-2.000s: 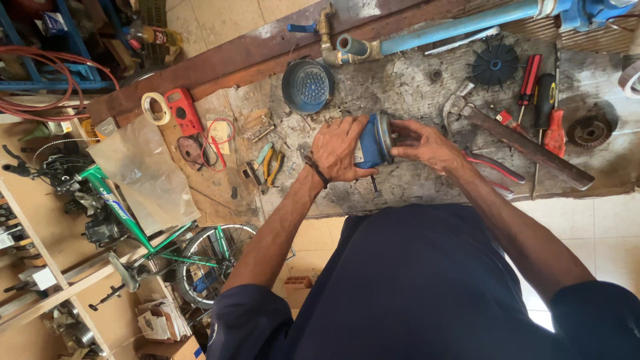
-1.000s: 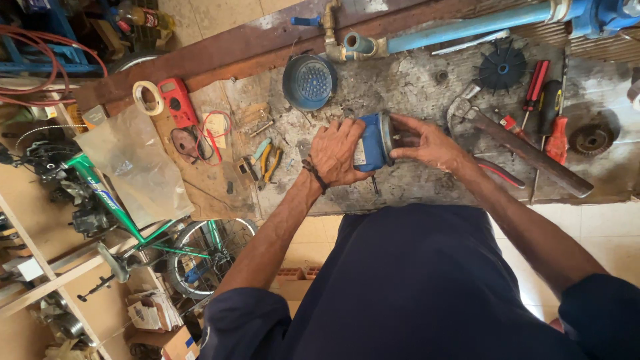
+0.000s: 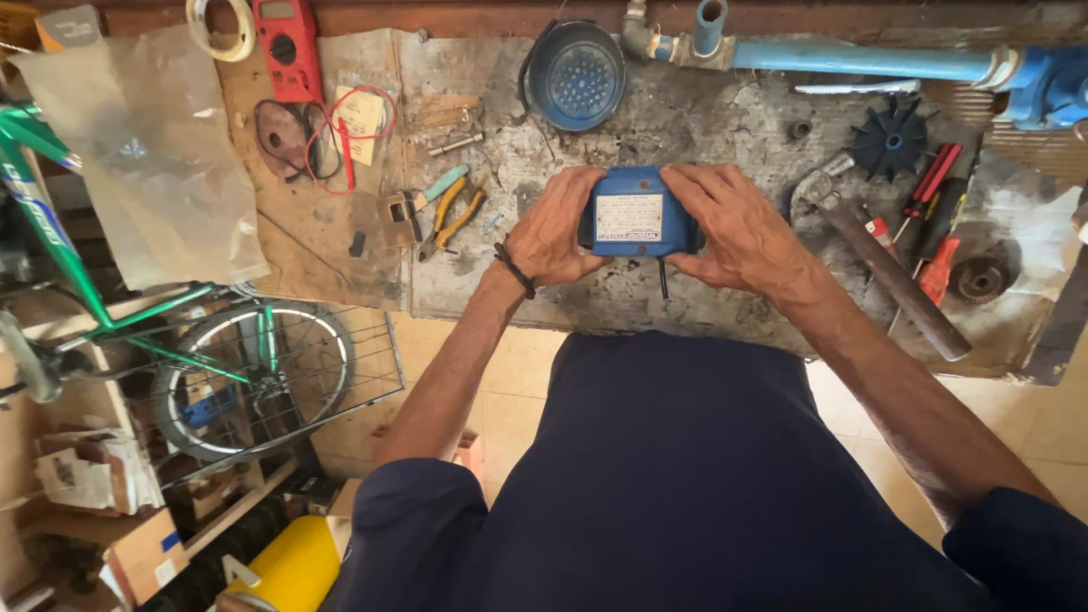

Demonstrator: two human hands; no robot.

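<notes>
Between my two hands is the blue motor housing of a water pump [image 3: 633, 174], a printed plate facing up and a short dark cable coming from its near side. My left hand [image 3: 557, 225] grips its left end, and my right hand [image 3: 735, 225] grips its right end; the palms hide both ends. Beyond it stands a round blue metal cover [image 3: 578, 76]. Left of my left hand lie yellow-handled pliers [image 3: 452, 212]. To the right are a hammer [image 3: 892, 268], a black fan impeller [image 3: 892, 140] and a round toothed metal part [image 3: 979, 279].
A blue pipe [image 3: 858, 59] runs along the bench's far side. A red multimeter [image 3: 289, 51] with leads and a roll of tape [image 3: 223, 30] lie at the far left. Screwdrivers [image 3: 933, 183] lie right of the impeller. A green bicycle [image 3: 68, 238] stands beside the bench at left.
The housing has turned so its printed plate faces up. My right hand has shifted from the grey end part onto the blue body's right end. The view has moved.
</notes>
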